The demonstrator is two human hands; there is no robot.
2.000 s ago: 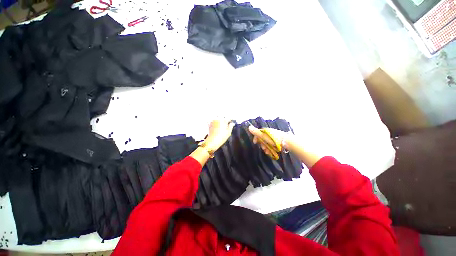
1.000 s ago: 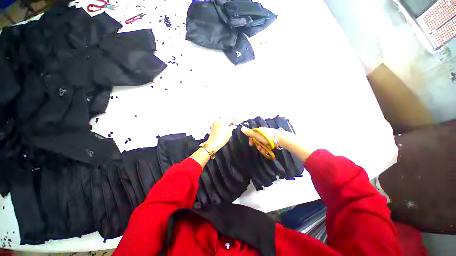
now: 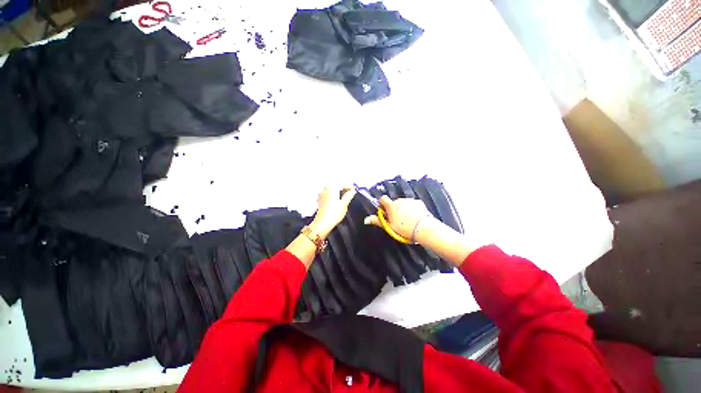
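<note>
A chain of joined black pieces [image 3: 207, 280] lies in overlapping pleats along the near side of the white table. My left hand [image 3: 333, 209] pinches the far edge of the chain near its right part. My right hand [image 3: 403, 218] holds the yellow-handled scissors [image 3: 393, 229], whose silver blades point up and left to the edge beside my left fingertips. The connecting thread is too small to see. Whether the blades are closed is unclear.
A heap of black pieces [image 3: 115, 100] covers the table's left side. A smaller black pile [image 3: 338, 42], red-handled scissors [image 3: 156, 14] and small red snips [image 3: 210, 36] lie at the far side. Dark specks are scattered on the white table [image 3: 476, 146].
My right hand has turned, so the silver blades now show and reach toward my left fingertips. My left hand has shifted slightly left. The pleats at the right end have shifted a little.
</note>
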